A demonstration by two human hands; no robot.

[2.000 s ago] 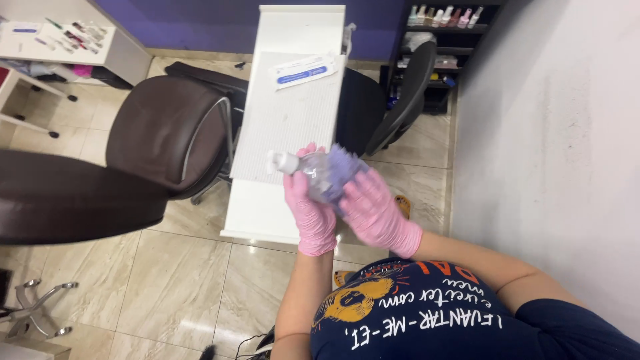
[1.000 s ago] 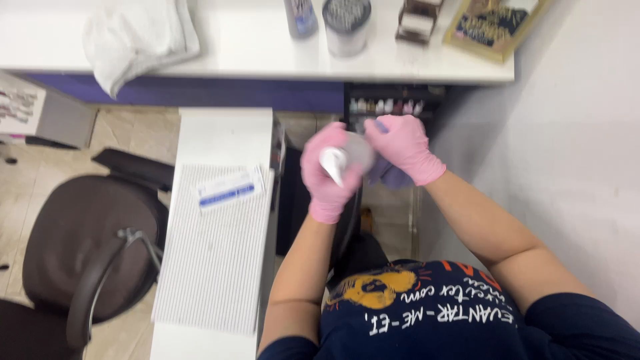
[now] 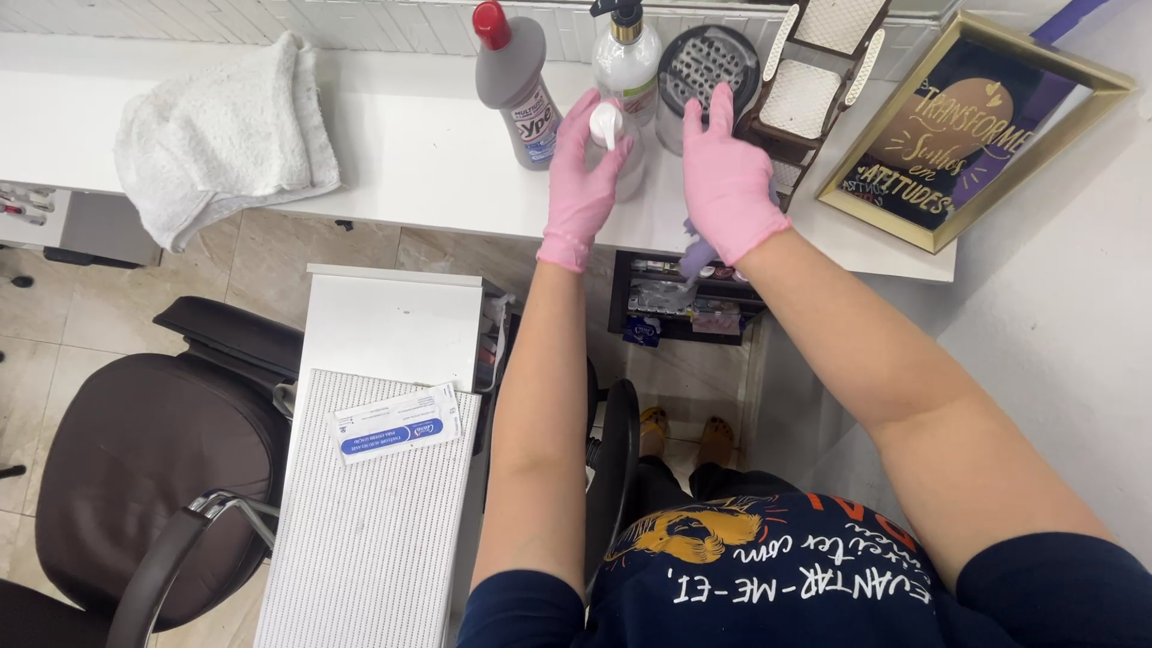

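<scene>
My left hand (image 3: 580,180), in a pink glove, holds a clear bottle with a white pump top (image 3: 607,124) over the white shelf. Whether the bottle rests on the shelf cannot be told. Also in a pink glove, my right hand (image 3: 731,184) has a purple cloth (image 3: 697,250) under its palm, partly hidden, with two fingers stretched toward a jar with a dark perforated lid (image 3: 708,67). Just behind my left hand stand a grey bottle with a red cap (image 3: 517,85) and a white pump bottle with a black and gold top (image 3: 627,63).
A folded white towel (image 3: 229,135) hangs over the front edge of the shelf (image 3: 405,135). Right of the jar are a miniature chair (image 3: 801,90) and a gold-framed sign (image 3: 954,126). Below stand a white table (image 3: 387,324) bearing a sealed-type pouch (image 3: 396,423), a brown chair (image 3: 162,486) and a dark rack (image 3: 684,297).
Both hands have moved forward from the white table to the shelf, the clear bottle still in my left. My right hand, earlier against the bottle with the cloth, is now apart from it. The view has shifted.
</scene>
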